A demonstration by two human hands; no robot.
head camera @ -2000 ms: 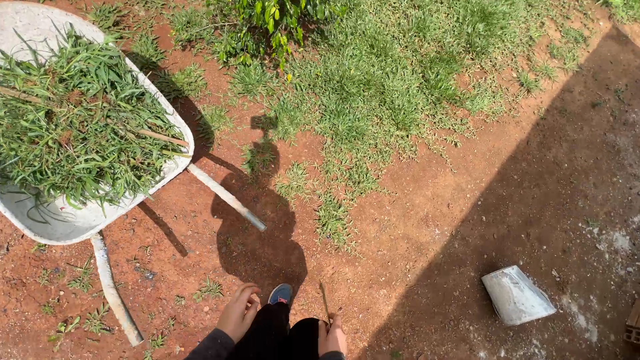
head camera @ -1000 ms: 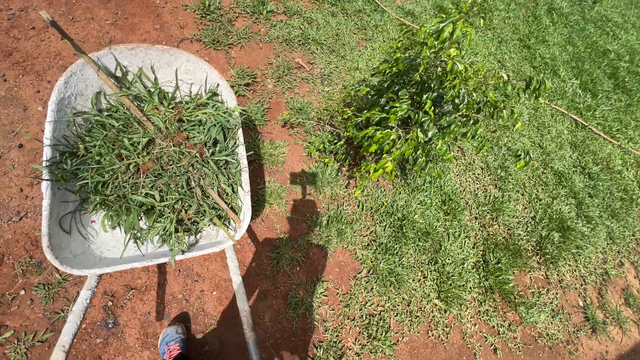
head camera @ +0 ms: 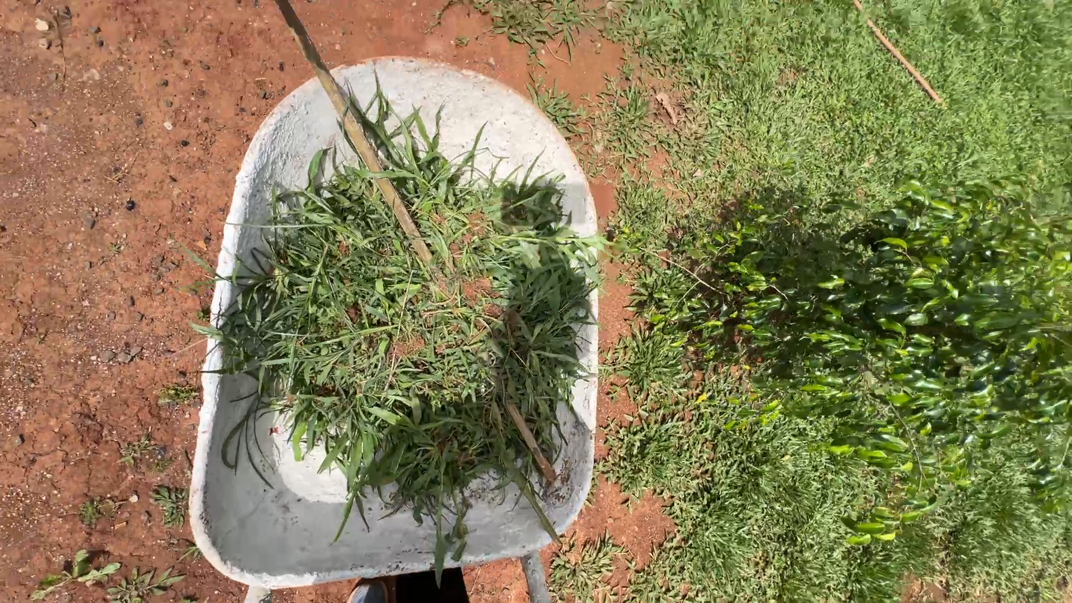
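Observation:
A white wheelbarrow tray [head camera: 394, 100] fills the left middle of the view, heaped with pulled green grass and weeds [head camera: 385, 335] with bits of red soil among them. One long wooden stick [head camera: 368, 151] rises from the heap and crosses the tray's far rim. A shorter stick [head camera: 529, 444] pokes out near the tray's lower right. Below the near rim, part of a wheelbarrow handle [head camera: 536, 579] and the tip of a shoe [head camera: 368, 591] show. Neither my left hand nor my right hand is in the picture.
To the right grows a leafy green shrub [head camera: 913, 318], with grass [head camera: 779, 109] around it. Bare red soil [head camera: 100, 251] with small stones and weeds lies on the left. A thin stick [head camera: 900, 54] rests on the grass at the upper right.
Two seconds ago both my hands were at the bottom edge, the right one with a thin twig; now neither shows. The view has shifted far towards the wheelbarrow, and the pale container has left it.

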